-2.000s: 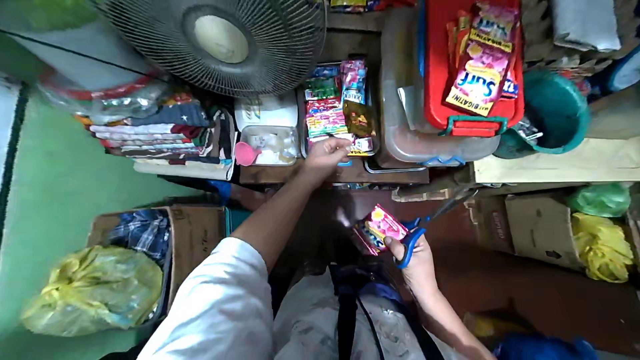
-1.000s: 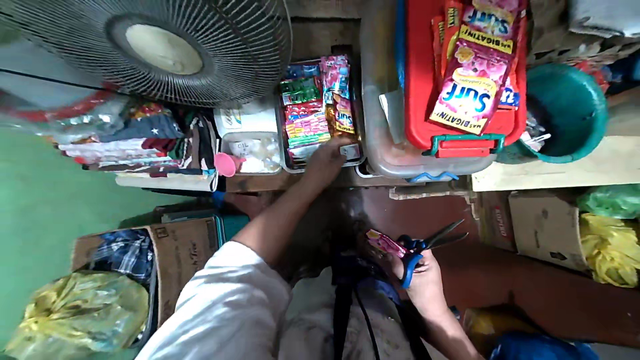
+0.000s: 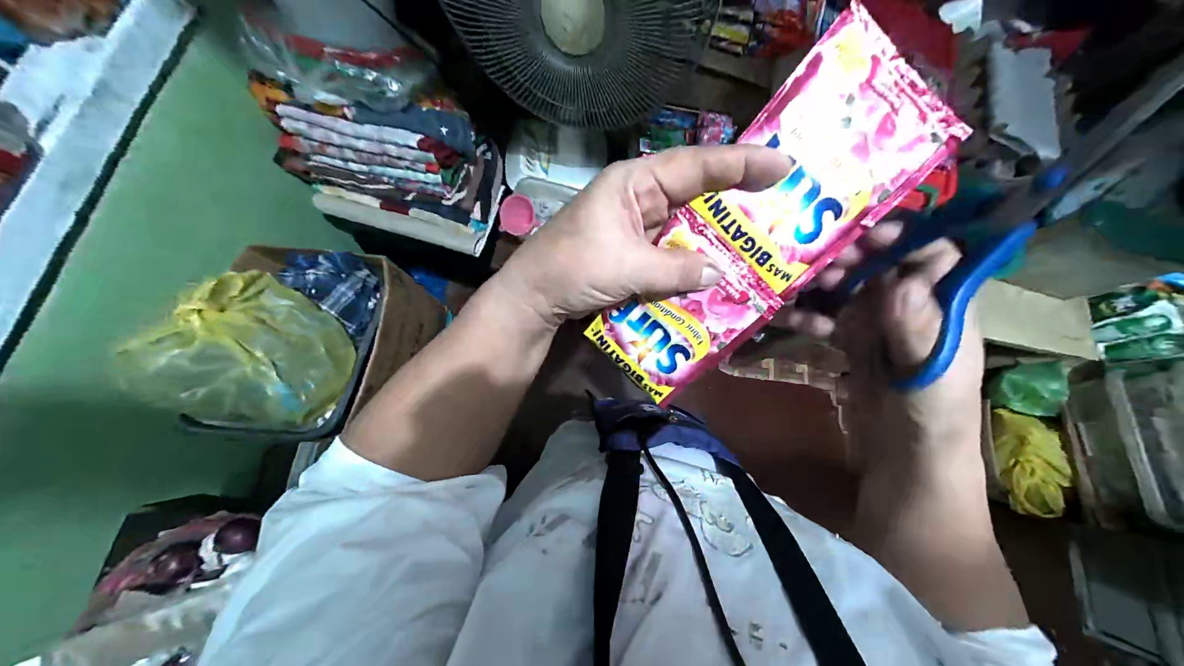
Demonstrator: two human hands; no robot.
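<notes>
My left hand (image 3: 629, 236) pinches a strip of pink Surf fabric conditioner sachets (image 3: 814, 176) between thumb and fingers, near the seam joining two sachets. The strip slants from lower left to upper right in front of my chest. My right hand (image 3: 911, 314) is blurred and has its fingers through the blue handles of a pair of scissors (image 3: 990, 259). The blades point to the upper right, away from the sachets. The right fingertips are close behind the strip's right edge; whether they touch it cannot be told.
An electric fan (image 3: 592, 55) stands at the top, beside stacked folded cloths (image 3: 379, 166). A yellow plastic bag (image 3: 250, 356) rests by a cardboard box (image 3: 407, 324) at left. A pink scoop (image 3: 518, 215) lies near a clear tub. Another yellow bag (image 3: 1029, 462) is at right.
My left hand has left the tray of sachets and now holds the pink strip. The strip was earlier at my right hand. Both hands are raised closer to the camera. The view has shifted.
</notes>
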